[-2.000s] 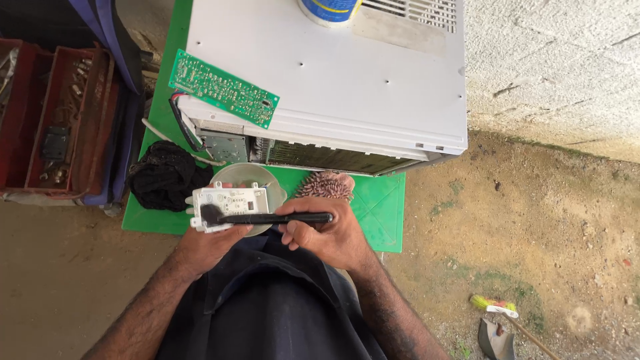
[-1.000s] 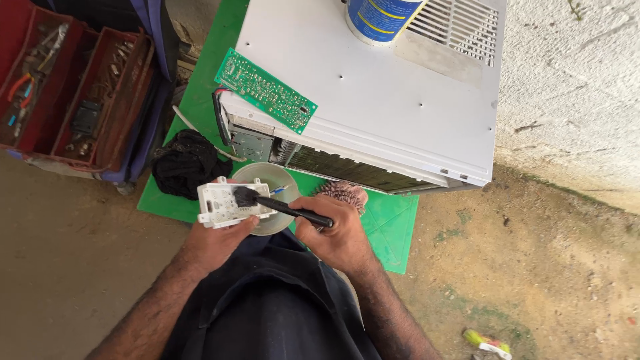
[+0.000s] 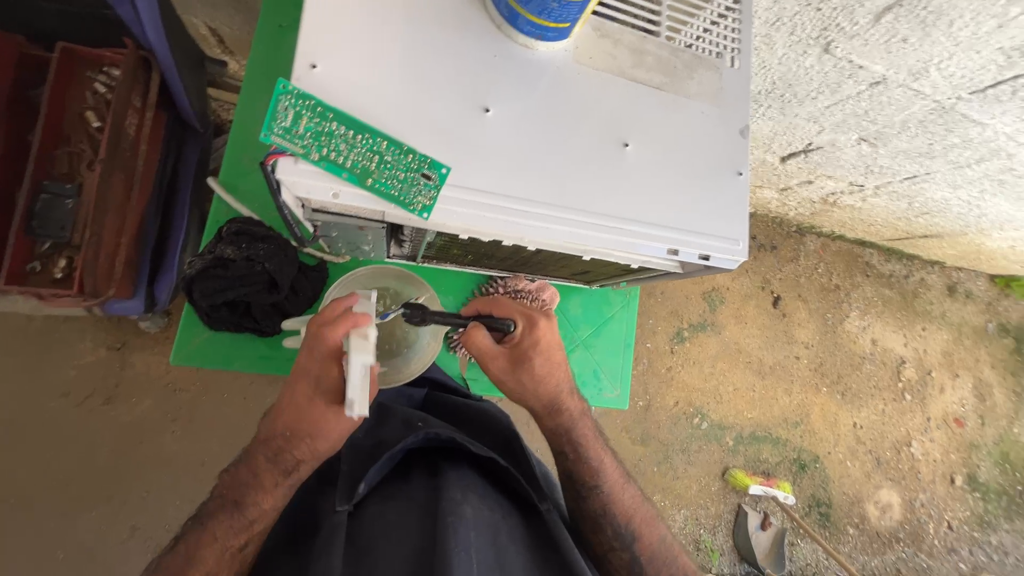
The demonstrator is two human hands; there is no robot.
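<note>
My left hand grips a white plastic housing, turned so that its narrow edge faces up. In my right hand is a black-handled brush, its head pointing left over a translucent plastic bowl. Something thin, blue and white, leans inside the bowl by the brush head. Just beyond my right hand lies a pinkish scrubbing mitt or cloth with nubby tufts. A green circuit board rests, solder side up, on the corner of a white metal appliance casing.
A black cloth lies on the green plastic board left of the bowl. A blue tub stands on the casing. An open red metal toolbox is at left. A broom and dustpan lie at lower right, and a rough wall rises at right.
The white housing, earlier broad face up under the brush, is now turned on edge in my left hand. The brush has come away from it and is over the bowl.
</note>
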